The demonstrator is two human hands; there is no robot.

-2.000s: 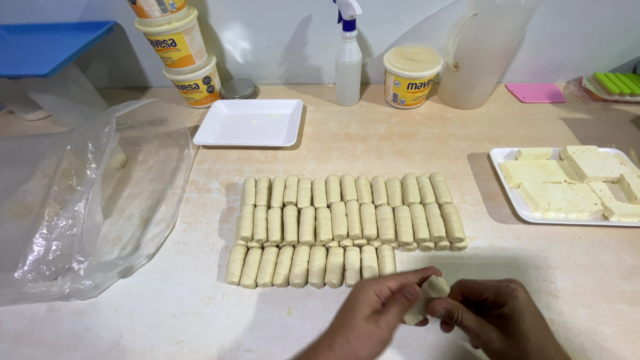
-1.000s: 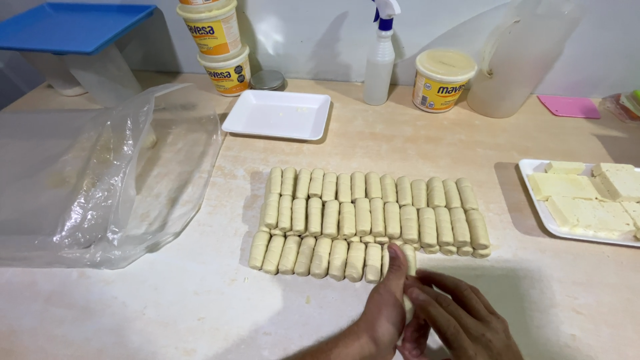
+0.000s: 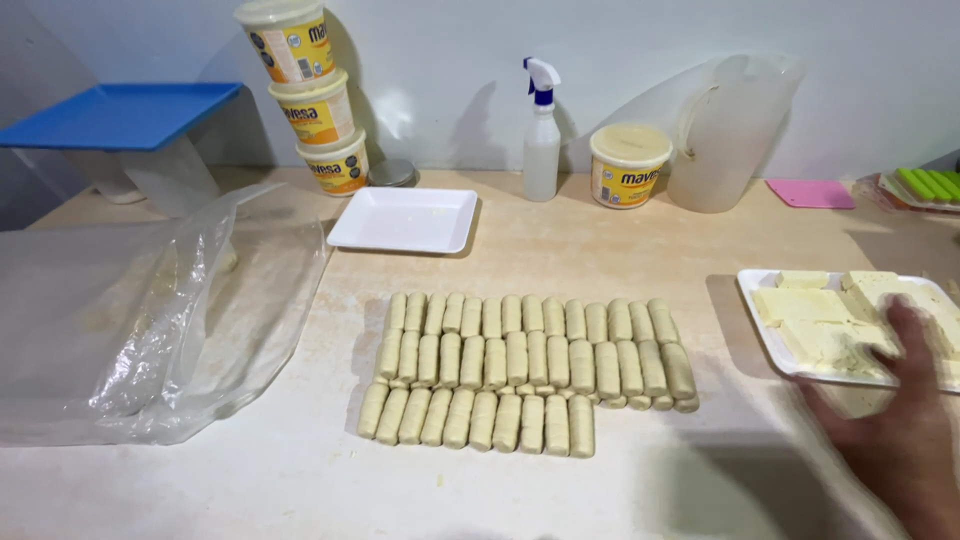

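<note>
My right hand (image 3: 892,412), blurred, is over the near edge of a white foam tray (image 3: 761,330) at the right, fingers spread and nothing seen in them. Blocks of white cheese (image 3: 802,307) lie in that tray. Whether the fingertips touch the cheese, I cannot tell. My left hand is out of the frame. In the middle of the table, dough rolls (image 3: 517,360) lie side by side in stacked rows; the front row (image 3: 457,420) is shorter and stops at a roll (image 3: 581,426) on its right end.
A white foam tray (image 3: 405,219) sits behind the rolls. Clear plastic sheeting (image 3: 172,322) covers the left side. Along the wall stand stacked margarine tubs (image 3: 322,112), a spray bottle (image 3: 541,150), another tub (image 3: 630,169), a plastic pitcher (image 3: 720,142) and a blue tray (image 3: 127,112) on supports.
The roll my hands held is out of them, and the front row is longer at its right end. My right hand has moved right to the cheese tray; my left hand has left the view.
</note>
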